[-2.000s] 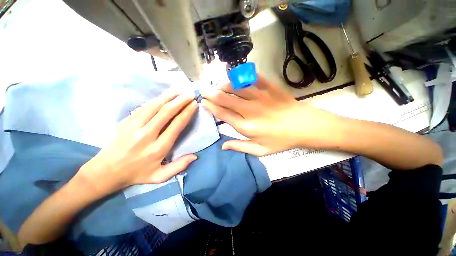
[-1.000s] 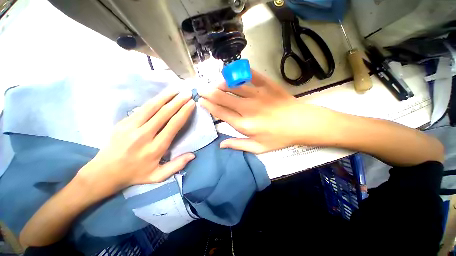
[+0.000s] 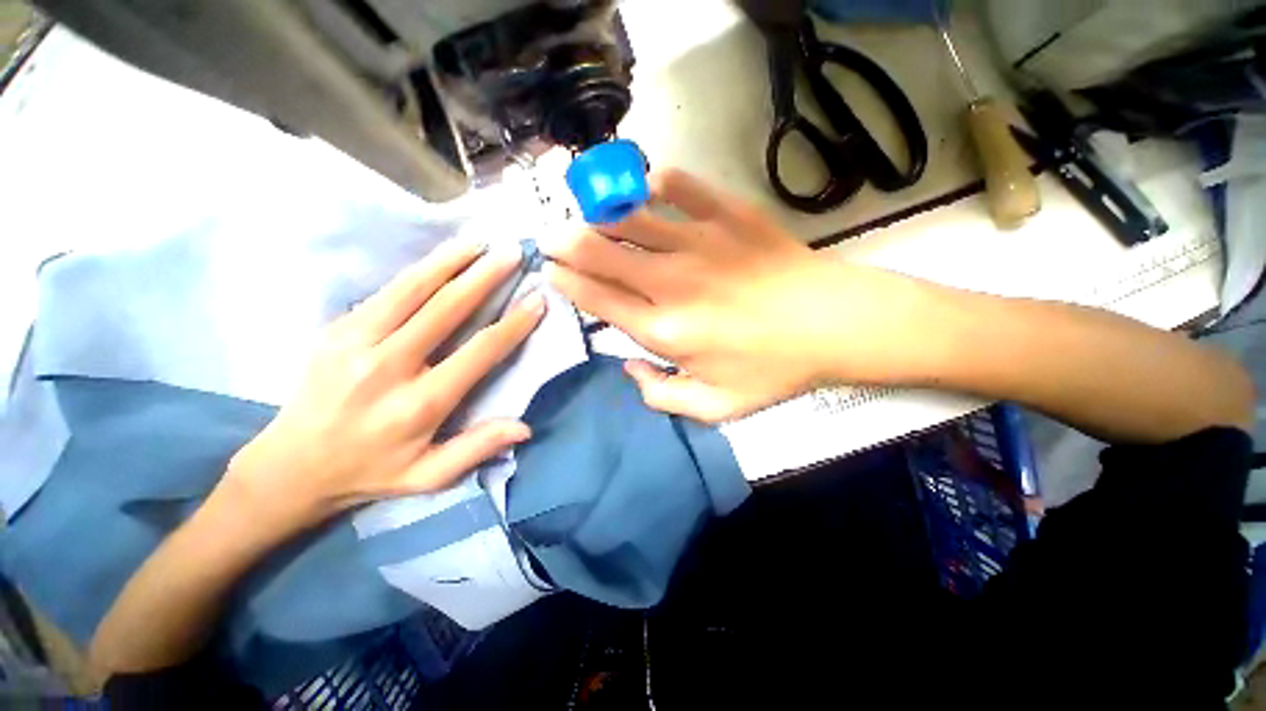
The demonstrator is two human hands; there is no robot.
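Blue-grey garment panels (image 3: 153,431) lie folded left of the needle area and hang over the table's front edge. My left hand (image 3: 382,382) lies flat on the cloth, fingers a little apart, fingertips near the needle. My right hand (image 3: 708,299) lies palm down, its fingertips beside the left ones. A small dark blue tab (image 3: 530,254) shows between the fingertips. The blue knob (image 3: 608,181) is just above my right fingers. A pale patch with a blue strip (image 3: 451,545) lies below my left thumb. The presser foot is lost in glare.
The sewing machine head (image 3: 278,70) fills the upper left. Black scissors (image 3: 844,132) lie right of the needle, then a wooden-handled awl (image 3: 1002,164) and slim dark tools (image 3: 1097,181). A blue scrap (image 3: 882,7) is at the top edge. A blue crate (image 3: 965,507) is below the table.
The camera view has shifted, so the machine head and blue knob appear further left and higher. My right index finger is more bent beside the knob. The hands and cloth otherwise stay nearly in place.
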